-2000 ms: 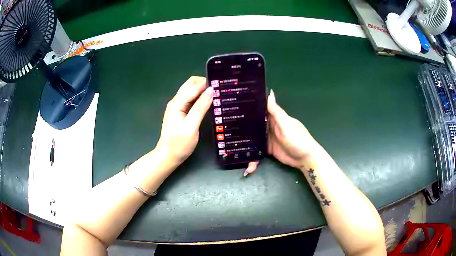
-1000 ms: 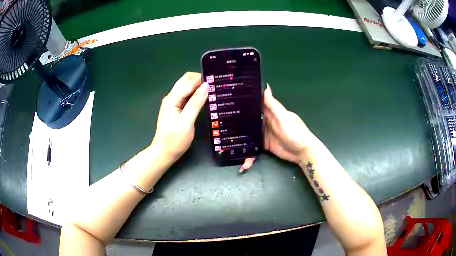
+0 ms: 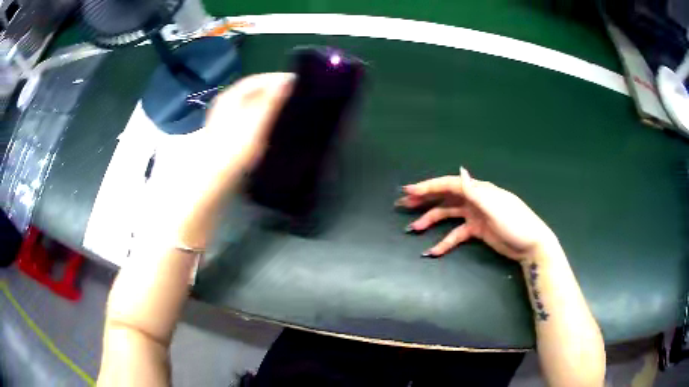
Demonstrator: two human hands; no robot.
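Note:
The personal smartphone [image 3: 306, 132] is dark, tilted and blurred by motion, over the left-middle of the green bench. My left hand [image 3: 245, 128] is bare and blurred and holds the phone at its left edge. The phone's screen content cannot be read. My right hand [image 3: 480, 215] is bare and empty, with its fingers apart, low over the bench to the right of the phone.
A black desk fan [image 3: 185, 87] stands on its round base at the upper left, by a white paper sheet [image 3: 113, 215]. Clear blister trays [image 3: 30, 166] lie at the far left. A red stool [image 3: 49, 264] is below. A white fan's edge [image 3: 672, 98] shows at the right.
My left hand has moved the phone left and tilted it. My right hand has let go of the phone and opened. The view has turned, so the black fan shows further right.

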